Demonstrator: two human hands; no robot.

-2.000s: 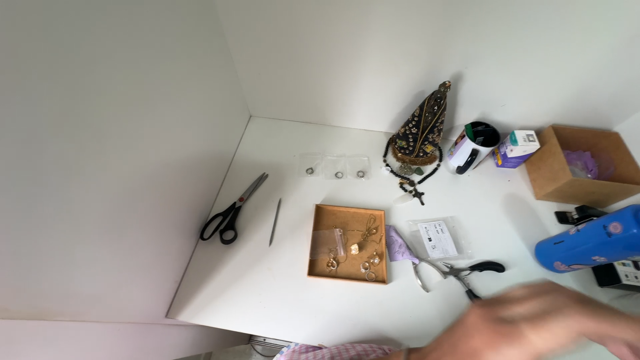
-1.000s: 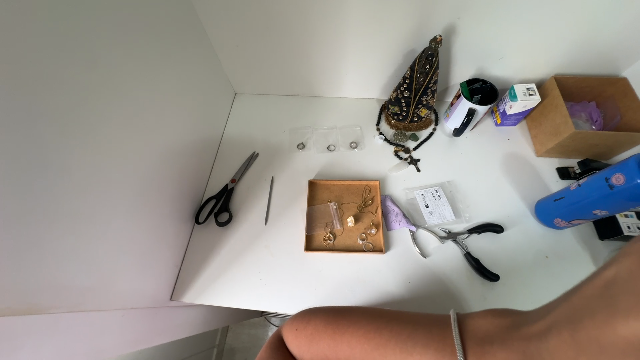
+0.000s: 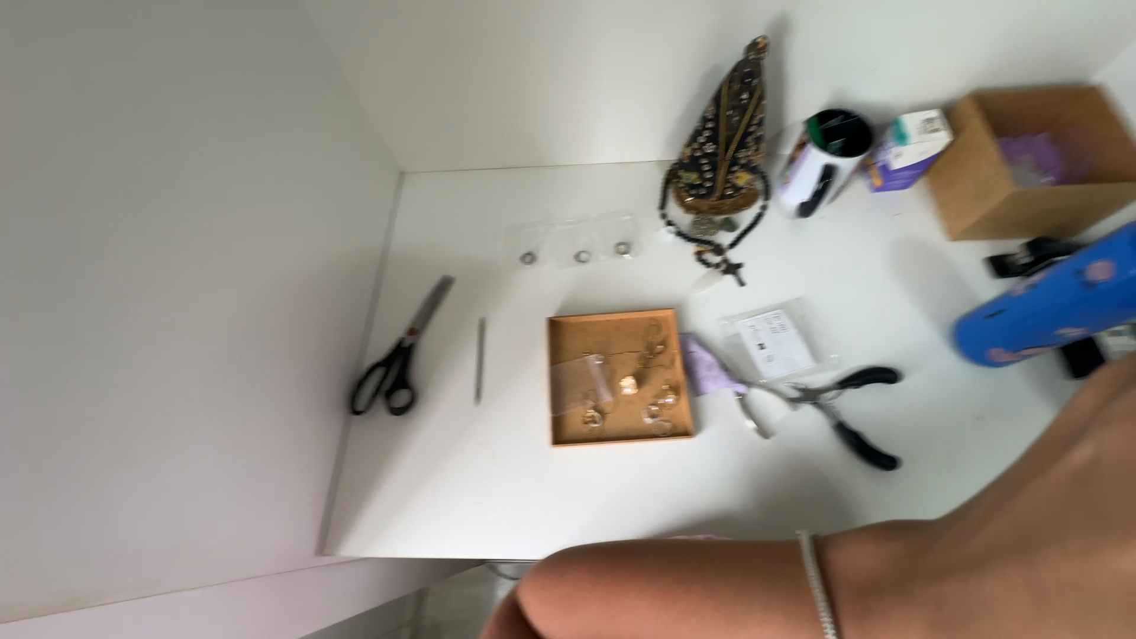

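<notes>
A bare arm crosses the bottom of the view close to the camera, with a bracelet (image 3: 816, 581) round the wrist. What looks like my left hand (image 3: 1003, 550) fills the lower right corner; its fingers are out of view. Nearest to it on the white table are pliers (image 3: 806, 395) with black handles, spread apart, and a blue bottle (image 3: 1047, 302). A shallow square tray (image 3: 621, 442) holds jewellery pieces and a small clear bag. Between tray and pliers lies a purple cloth-like piece (image 3: 706, 366), below a clear packet with a printed card (image 3: 774, 342). My right hand is not visible.
Black-handled scissors (image 3: 404, 355) and a thin metal tool (image 3: 480, 359) lie left. Farther back are three small bags with rings (image 3: 581, 256), a cloaked figurine (image 3: 728, 133) with a beaded rosary (image 3: 732, 266), a mug (image 3: 821, 164), a small carton (image 3: 905, 151) and an open cardboard box (image 3: 994, 195).
Two seconds ago a blurred hand was over the lower right of the table. Now the arm spans the bottom, with its bracelet showing. The objects on the table have not plainly moved.
</notes>
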